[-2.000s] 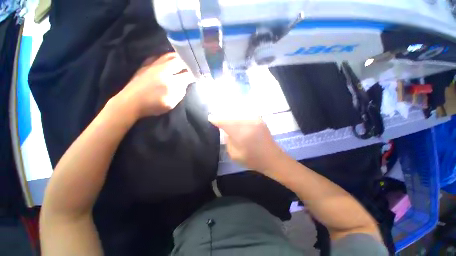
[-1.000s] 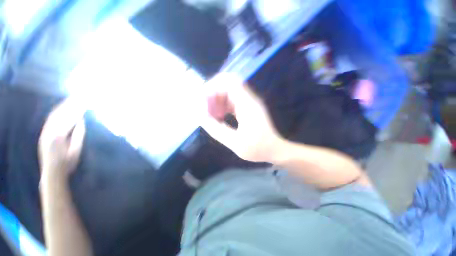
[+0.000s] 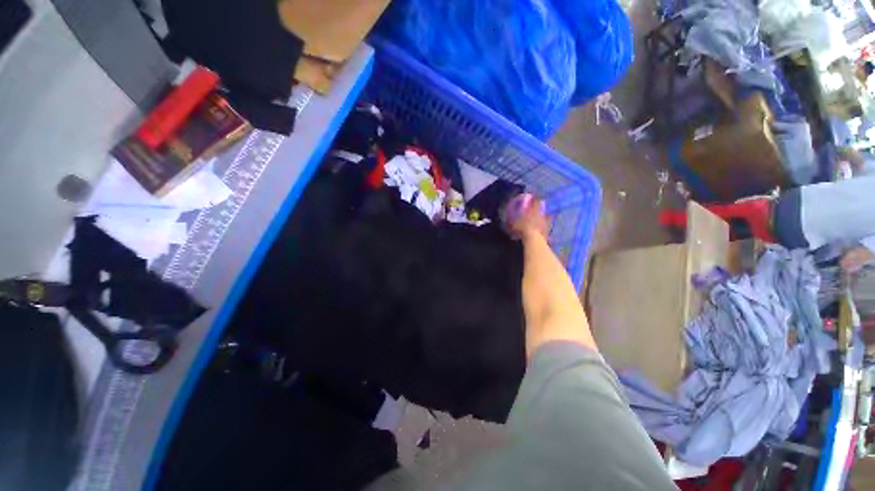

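Observation:
My right hand (image 3: pixel 526 219) reaches into the far side of the blue plastic basket (image 3: pixel 566 182). Its fingers are at a pinkish item (image 3: pixel 518 205); whether they grip it cannot be told. Black cloth (image 3: pixel 403 288) lies over the basket's near part and hangs beside the table. White, red and yellow scraps (image 3: pixel 418 182) lie in the basket left of my hand. My left hand is out of the picture.
Black-handled scissors (image 3: pixel 139 347), a red-topped brown box (image 3: pixel 182 129) and white paper (image 3: pixel 125 206) lie on the table. Blue plastic bags (image 3: pixel 499 48) bulge beyond the basket. At right are a wooden box (image 3: pixel 638 307), grey-blue garments (image 3: pixel 748 355) and another person's sleeve (image 3: pixel 844 213).
The view has swung right from the sewing machine to the basket. My right hand has moved from the table edge into the basket. My left hand has left the picture.

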